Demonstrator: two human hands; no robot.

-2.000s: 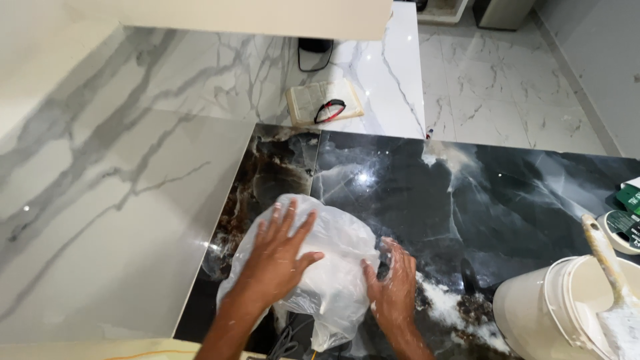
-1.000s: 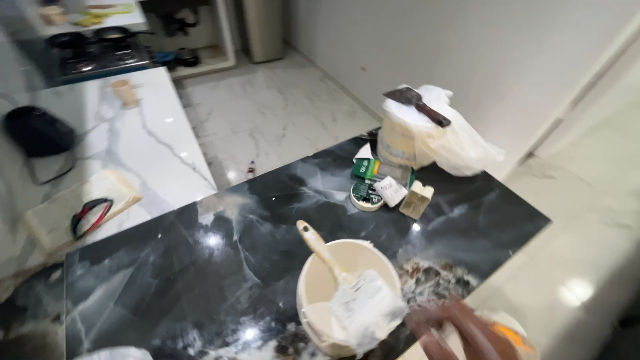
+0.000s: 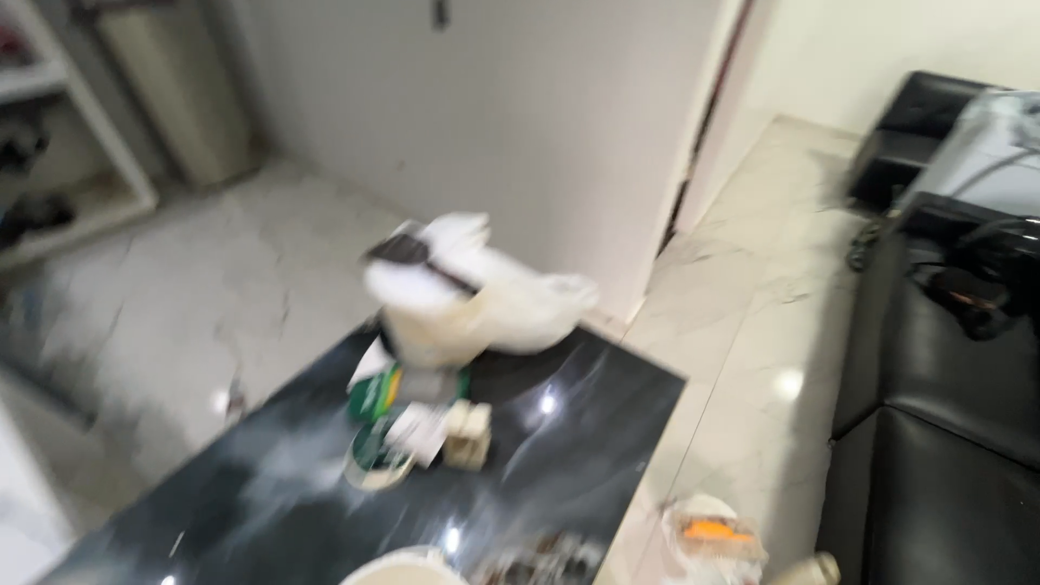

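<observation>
Neither of my hands shows in the head view. A black marble-patterned tabletop [image 3: 292,496] runs from the lower left to a corner at the middle. Near its far end stands a pale tub [image 3: 431,333] with a white plastic bag [image 3: 528,309] beside it, and a dark-bladed scraper [image 3: 406,253] lies on top. Closer in are a green box [image 3: 372,394], a round green-and-white tin [image 3: 375,459], a white paper [image 3: 421,431] and a small beige block-like object [image 3: 468,435]. The rim of a white bucket [image 3: 402,569] shows at the bottom edge. The picture is blurred.
Right of the table is a tiled floor [image 3: 723,325], with a white plastic bag [image 3: 715,544] bearing an orange item low down. A black sofa [image 3: 959,463] stands at the right. A white wall [image 3: 552,138] rises behind the table, and an open shelf [image 3: 73,187] is at upper left.
The view has swung far to the right. Both hands were on a white plastic bag two seconds ago; one blurred hand showed at lower right one second ago, and none shows now.
</observation>
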